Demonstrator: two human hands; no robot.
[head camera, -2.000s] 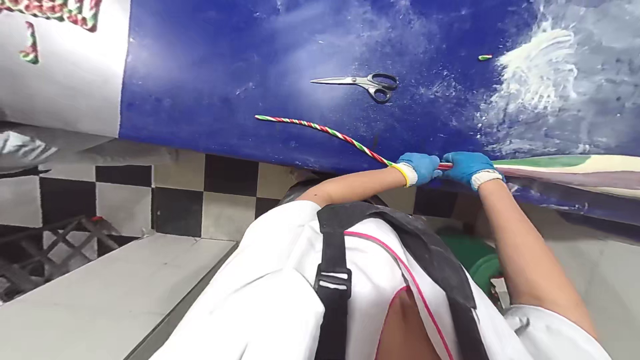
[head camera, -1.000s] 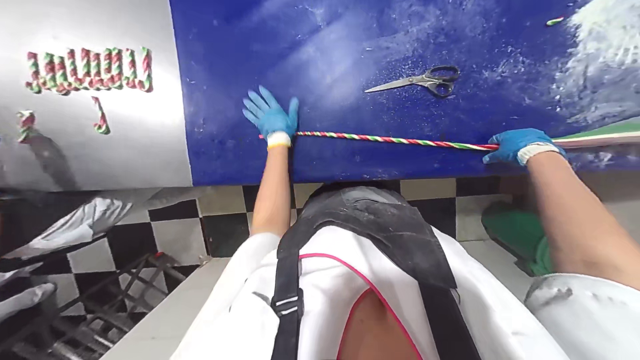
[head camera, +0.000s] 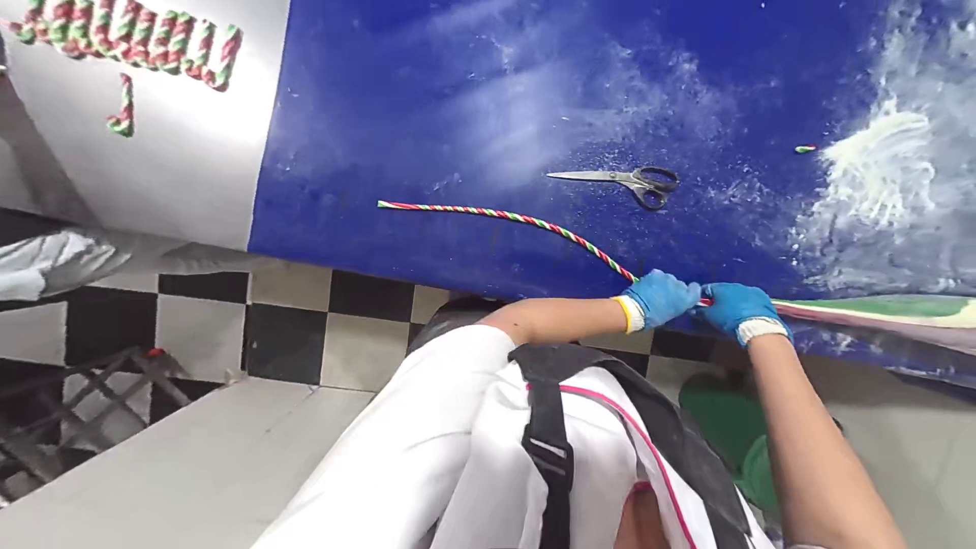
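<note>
My left hand (head camera: 662, 299), in a blue glove with a white and yellow cuff, grips a thin twisted candy rope (head camera: 526, 219) of red, green and white near the table's front edge. The rope's free end curves away leftward over the blue table surface (head camera: 396, 137). Close beside it on the right, my right hand (head camera: 743, 309), gloved in blue too, is closed on the candy where the rope meets a thick striped candy mass (head camera: 877, 311). That mass extends to the right edge of the view. Scissors with black handles (head camera: 629, 178) lie beyond the rope.
Several candy canes (head camera: 133, 38) lie in a row on the pale surface at the upper left, with a single cane (head camera: 124, 107) below them. White powder (head camera: 877, 168) and a small candy piece (head camera: 804, 149) are at the right. A green container (head camera: 720, 415) stands under the table.
My left hand, spread at the rope's left end a second ago, is now back beside my right hand and closed on the candy. The rope now curves. The view has shifted.
</note>
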